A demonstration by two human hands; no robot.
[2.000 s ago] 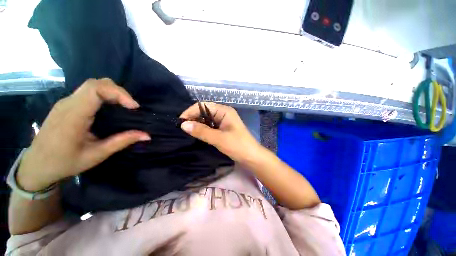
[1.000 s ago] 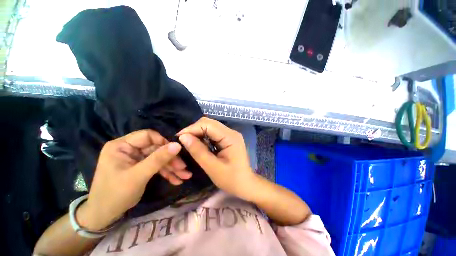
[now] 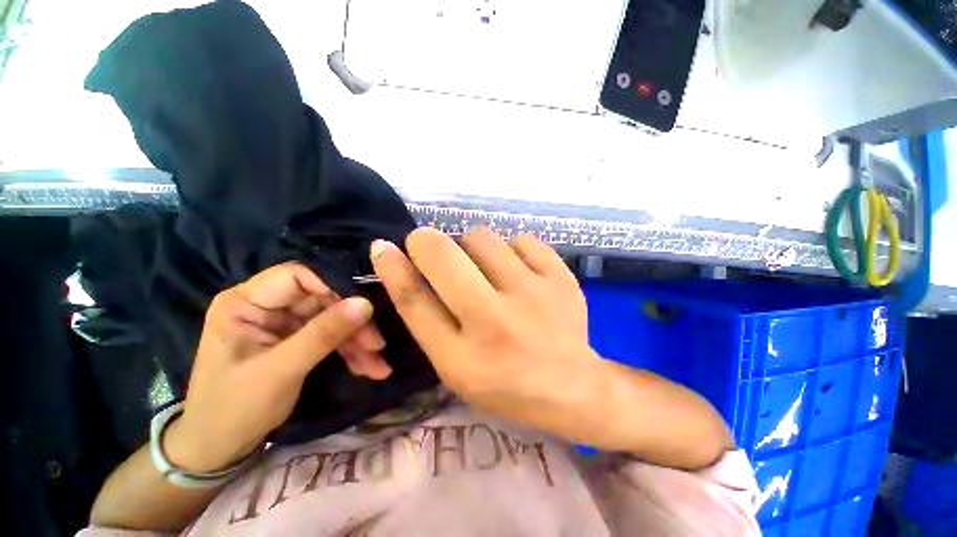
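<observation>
A black garment (image 3: 247, 136) lies over the table's front edge and runs down into my lap, under both hands. My left hand (image 3: 273, 351) pinches a fold of the black garment between thumb and fingertips. My right hand (image 3: 493, 315) is beside it, fingers bent together, holding a thin silvery pointed tool (image 3: 367, 279) whose tips show between the two hands. The tips point left toward the cloth by my left fingertips. The rest of the tool is hidden by my right fingers.
A smartphone (image 3: 653, 65) lies on the white table (image 3: 504, 136). A ruled strip (image 3: 630, 237) runs along the front edge. Scissors with green and yellow handles (image 3: 865, 236) hang at the right. A blue crate (image 3: 813, 388) stands below. Part of a machine (image 3: 839, 63) is at upper right.
My left hand has moved right and closed from a spread pose onto the cloth. My right hand has turned over, and the tool's tips now point left instead of lying in the palm.
</observation>
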